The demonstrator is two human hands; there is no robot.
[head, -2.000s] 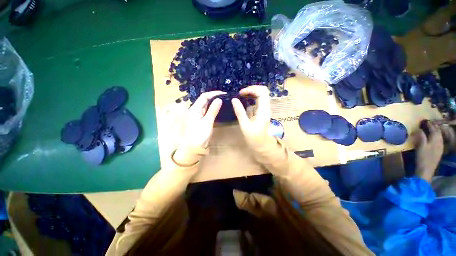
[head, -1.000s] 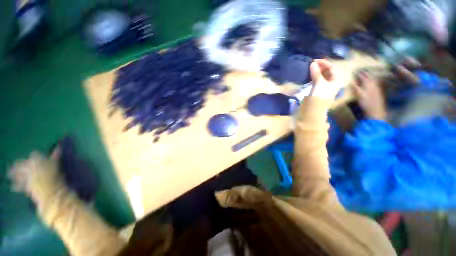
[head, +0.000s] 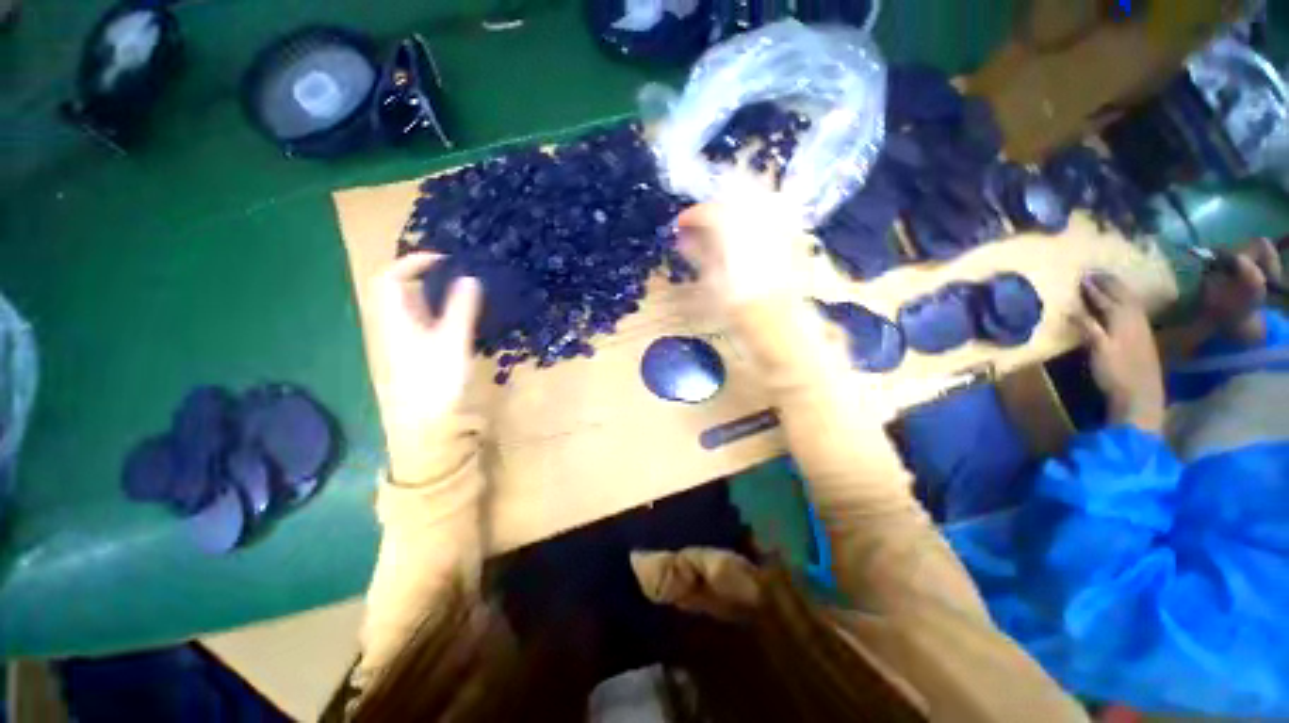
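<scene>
My left hand [head: 436, 336] holds a dark oval plate [head: 495, 300] by its left edge, over the left part of the heap of small dark parts [head: 566, 212]. My right hand [head: 732, 257] is at the heap's right edge, its fingertips bright and blurred; whether it holds a small part cannot be told. A single glossy oval plate [head: 683, 369] lies on the cardboard sheet [head: 566, 473] between my forearms. A row of oval plates [head: 940, 319] lies right of my right forearm, which hides part of it.
A loose plate pile [head: 233, 452] lies on the green surface at left. A clear plastic bag [head: 834, 106] and far plate stock [head: 926, 177] lie behind. Black rounded assemblies [head: 314, 92] stand beyond. A neighbour's hand [head: 1121, 339] and blue sleeve [head: 1173, 523] are at right.
My left hand has come from the loose pile to the heap with a plate. My right hand has moved back left from the far end of the plate row to the heap. The view has shifted.
</scene>
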